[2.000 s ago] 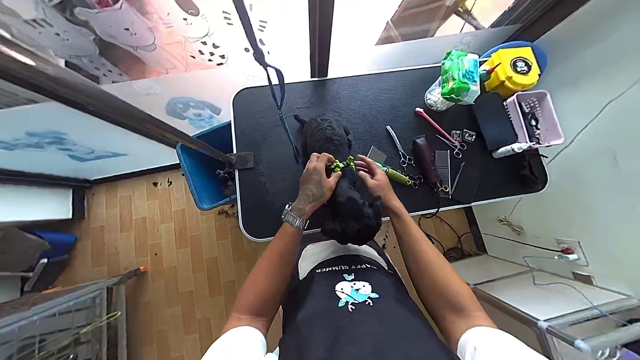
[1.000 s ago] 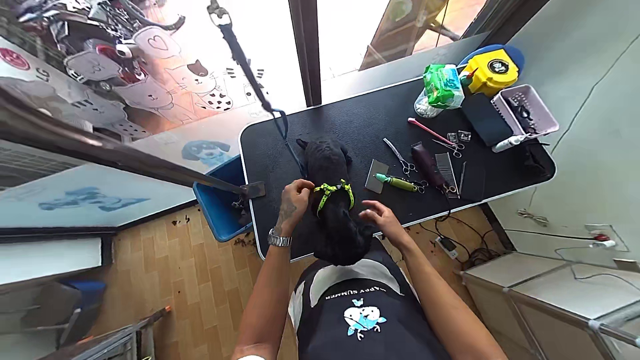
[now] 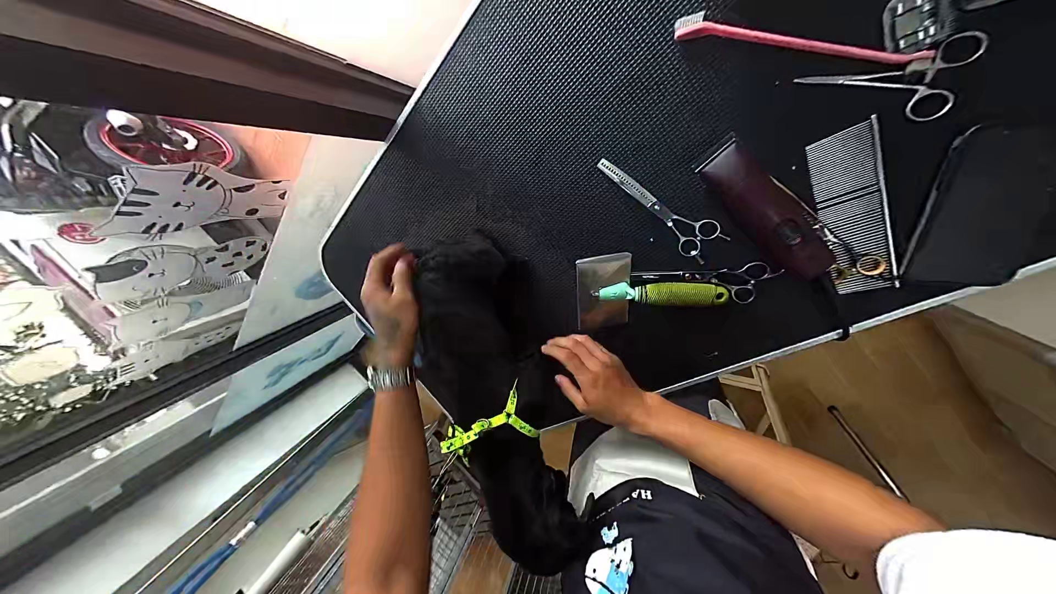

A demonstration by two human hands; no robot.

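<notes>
A black dog [image 3: 466, 322] in a neon-yellow harness [image 3: 487, 425] is at the edge of the black grooming table [image 3: 528, 124], its front part over the edge against the apron. My left hand [image 3: 391, 289], below which a metal watch sits, rests at the dog's left flank near its rear; whether it grips fur is not clear. My right hand [image 3: 598, 379] is beside the dog, palm down, fingers apart, holding nothing. A slicker brush [image 3: 672, 294] with a green handle lies beyond it, and thinning scissors [image 3: 660, 210] lie above that.
Burgundy hair clippers [image 3: 767, 206], a steel comb [image 3: 850, 194], a pink toothbrush [image 3: 808, 43], straight scissors [image 3: 916, 78] and a black case [image 3: 982, 206] lie on the right of the table. A window with cat decals [image 3: 186, 198] stands at the left. A wire cage [image 3: 454, 511] is below the table edge.
The view has turned and come much closer to the table. My left hand has gone from the harness to the dog's flank near its rear. My right hand has come off the harness since two seconds ago.
</notes>
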